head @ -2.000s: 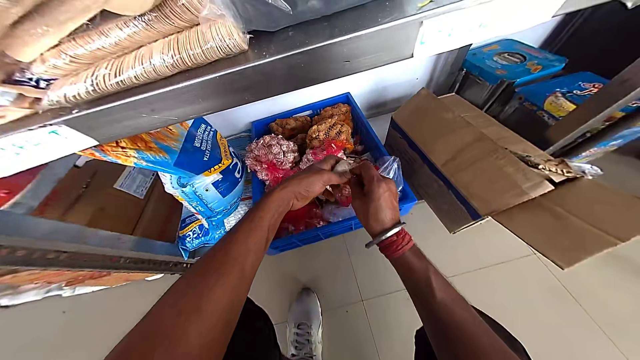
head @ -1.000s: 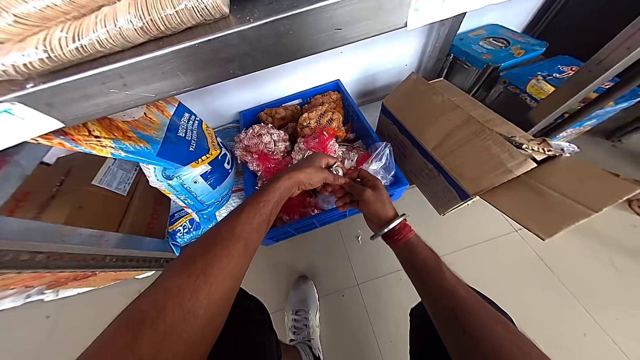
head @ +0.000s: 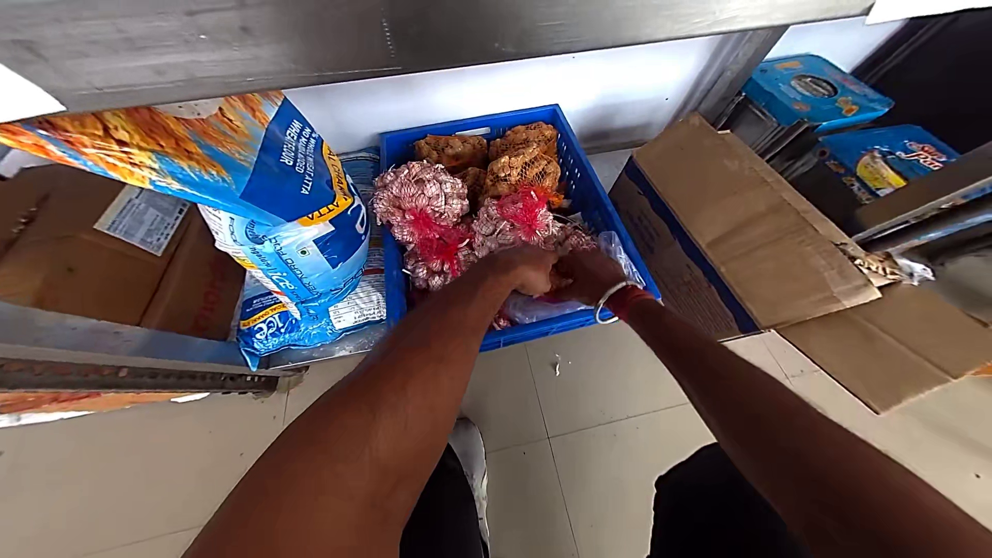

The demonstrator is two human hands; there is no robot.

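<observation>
Both hands are together over the front right part of a blue plastic crate [head: 608, 203]. My left hand [head: 528, 269] has its fingers curled, and my right hand [head: 587, 275], with a metal bangle and red thread at the wrist, bends in beside it. What lies between the fingers is hidden. Red net bags of garlic [head: 422, 194] fill the left and middle of the crate. Brown net bags [head: 523, 167], apparently of ginger, sit at the back. A clear plastic bag [head: 542, 310] lies under and beside the hands.
Blue flour bags [head: 310, 256] stand left of the crate, near a cardboard box [head: 70, 248]. To the right is an open cardboard carton [head: 752, 225], with blue packs [head: 818, 89] behind it. A metal shelf edge [head: 434, 39] crosses above. Garlic skin scraps [head: 556, 364] lie on the tiled floor.
Both hands have lowered toward the crate's front right part. The small pale thing seen at the fingers earlier is no longer visible there. The view has moved closer to the crate.
</observation>
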